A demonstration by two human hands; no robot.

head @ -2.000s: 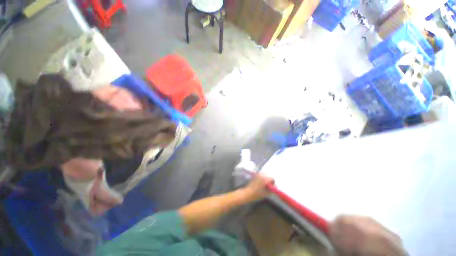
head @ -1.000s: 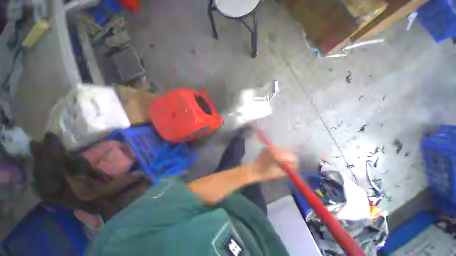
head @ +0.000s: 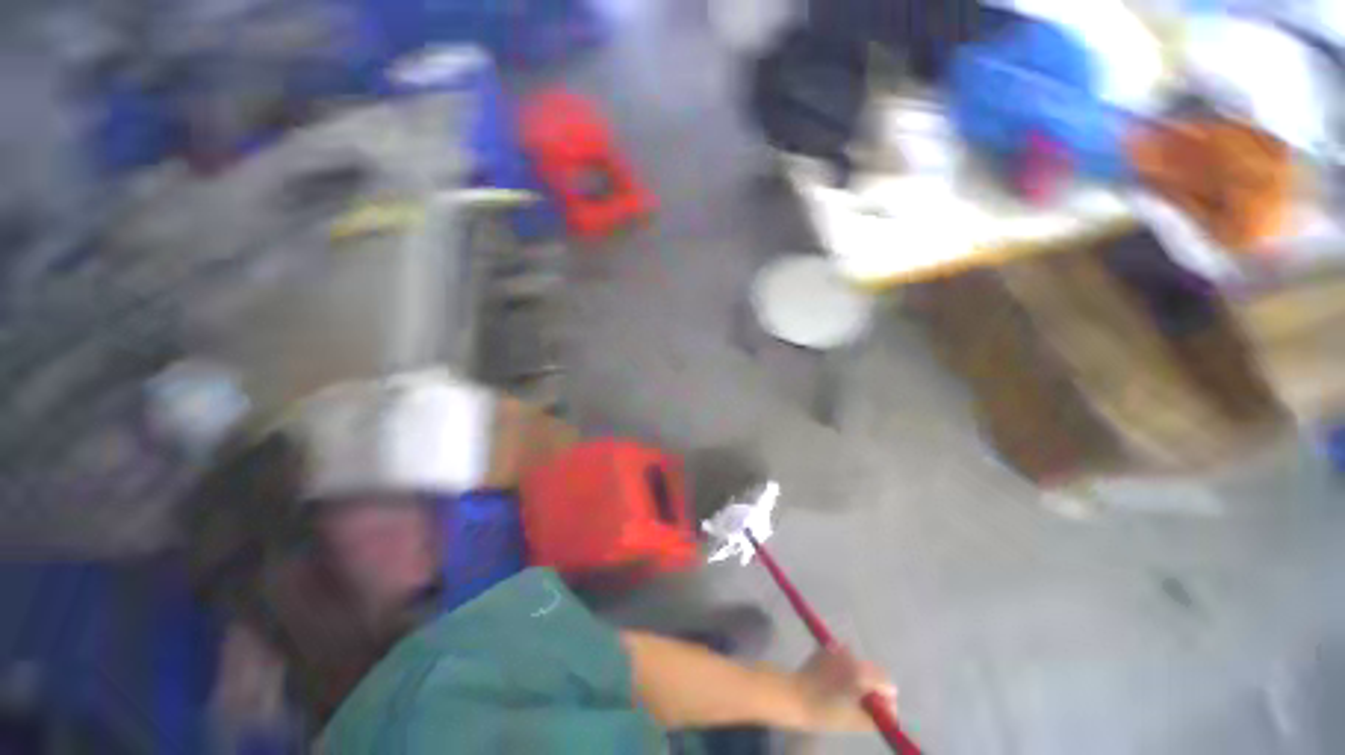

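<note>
My left hand (head: 848, 686) grips a red pole (head: 789, 593) near the bottom edge; my bare forearm comes out of a green sleeve. The pole slants up and left to a small white fluffy head (head: 744, 524) on the grey floor, just right of a red plastic stool (head: 598, 509). The lower end of the pole runs out of the picture. My right hand is not in view. The frame is blurred.
A round-topped stool (head: 811, 301) stands beyond the head. Brown cardboard boxes (head: 1018, 376) stand at right, below a cluttered pale table (head: 944, 229). Another red stool (head: 580, 162) is further back. Cloth and a blue crate (head: 480, 543) are at left.
The view has swung up and right, showing the cluttered table. The white head now lies close beside the near red stool. My left hand still holds the pole; the right hand, seen earliest, is out of view.
</note>
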